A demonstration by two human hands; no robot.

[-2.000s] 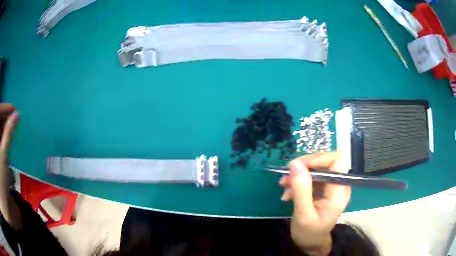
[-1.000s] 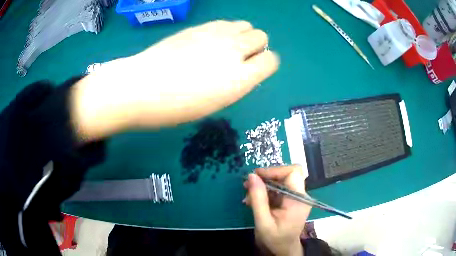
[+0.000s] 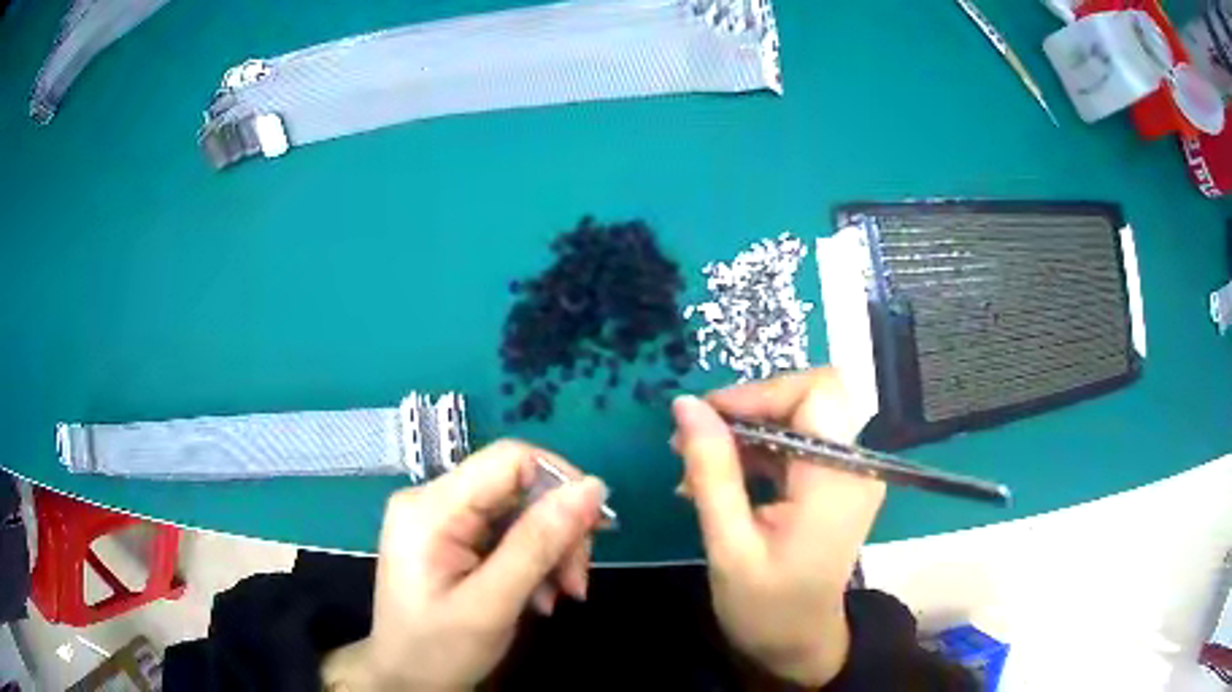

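Note:
My left hand (image 3: 480, 554) pinches a small silver piece (image 3: 607, 514) between thumb and fingers, near the table's front edge. Most of it is hidden by the fingers. My right hand (image 3: 784, 521) holds the tweezers (image 3: 878, 464), handle pointing right; their tips are hard to see at the fingertips. The pile of black inserts (image 3: 595, 304) lies just beyond both hands, with the pile of silver metal pieces (image 3: 757, 308) at its right. A short stack of mesh bands (image 3: 257, 443) lies left of my left hand, connectors facing right.
A larger stack of mesh bands (image 3: 500, 65) lies at the back. The dark-framed parts tray (image 3: 1020, 311) is on the right. A thin stick (image 3: 1007, 57), white bottle (image 3: 1108, 65) and red holder (image 3: 1155, 115) are back right. A red stool (image 3: 101, 561) stands below left.
My left hand has come from the far side, where it reached over the bands, to the front beside my right hand, now with a silver piece. My right hand still holds the tweezers.

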